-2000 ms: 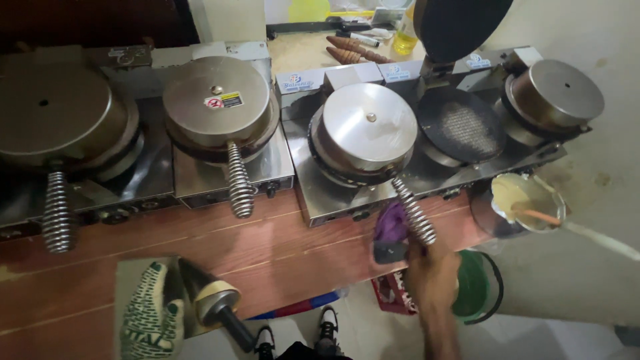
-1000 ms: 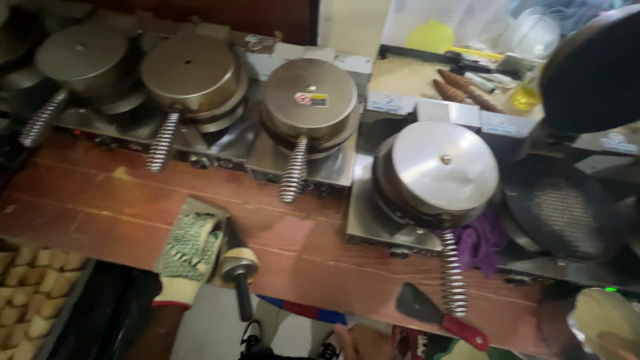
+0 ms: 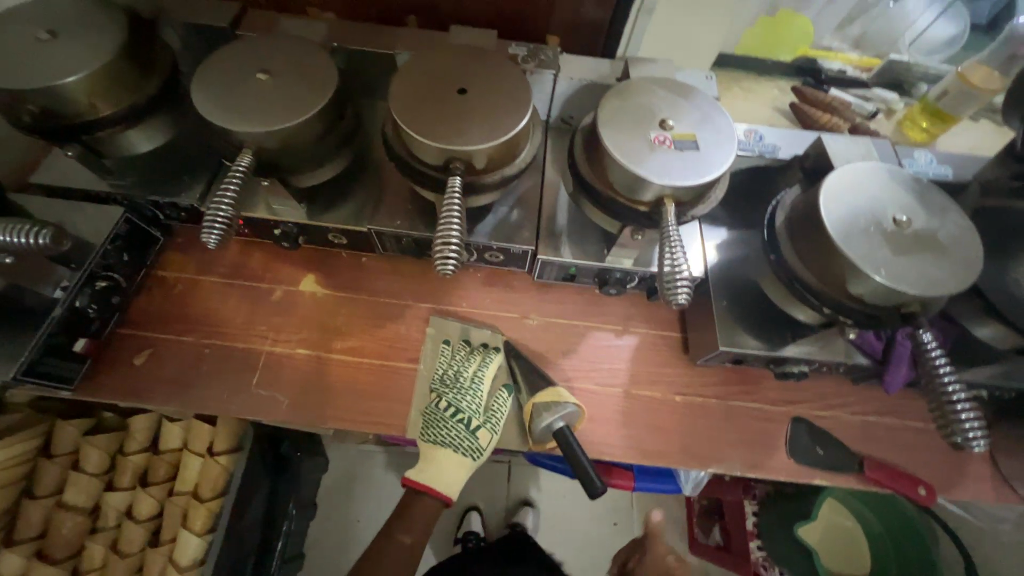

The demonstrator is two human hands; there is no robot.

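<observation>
My left hand (image 3: 464, 408), in a cream knitted work glove with green dots, lies flat, palm down, on a thin rectangular board (image 3: 424, 376) on the wooden counter. Against the glove's right side rests a metal cone-rolling form (image 3: 524, 372) with a black handle. A baked wafer cone (image 3: 574, 400) is wrapped around its wide end. My bare right hand (image 3: 652, 552) is at the bottom edge, below the counter, partly cut off and blurred; nothing shows in it. A spatula with a red handle (image 3: 900, 478) lies on the counter at the right.
Several round waffle-cone irons with coiled handles, such as one closed iron (image 3: 460, 96), line the counter's back. A black crate (image 3: 276, 488) of finished cones (image 3: 128, 480) stands lower left. A purple cloth (image 3: 900, 356) hangs by the right iron; a green bucket (image 3: 888, 528) stands below.
The gloved left hand is now flat on the board beside the form. My right hand, earlier near the right iron's handle, is now low at the bottom. The view has swung left.
</observation>
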